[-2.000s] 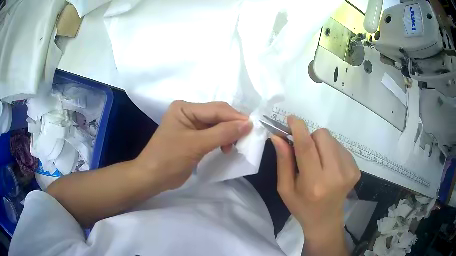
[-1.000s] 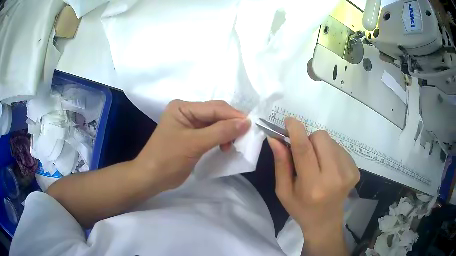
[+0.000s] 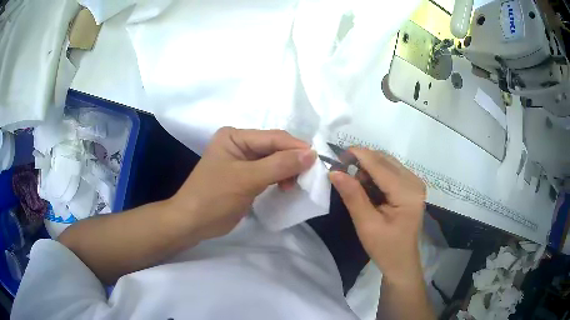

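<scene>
A large white garment panel (image 3: 212, 69) lies over the table and hangs over its front edge. My left hand (image 3: 244, 181) pinches the panel between thumb and fingers at the front edge of the table; a loose flap hangs below the fingertips. My right hand (image 3: 387, 200) holds dark metal thread snips (image 3: 335, 160). Their blades are apart and point left at the cloth, close beside my left fingertips. The snips' handles are mostly hidden in my right hand. Whether the blades touch the cloth is hard to tell.
The sewing machine head (image 3: 509, 31) stands at upper right over its metal needle plate (image 3: 431, 62). A white strip (image 3: 514, 137) lies right of the bed. A blue bin (image 3: 130, 156) of white scraps is at left, bundled cloth (image 3: 31, 62) at far left, more scraps (image 3: 500, 281) at lower right.
The snips' blades have opened wider. My right hand has turned and shifted slightly left. My left hand has hardly moved, and the flap below it has shifted a little.
</scene>
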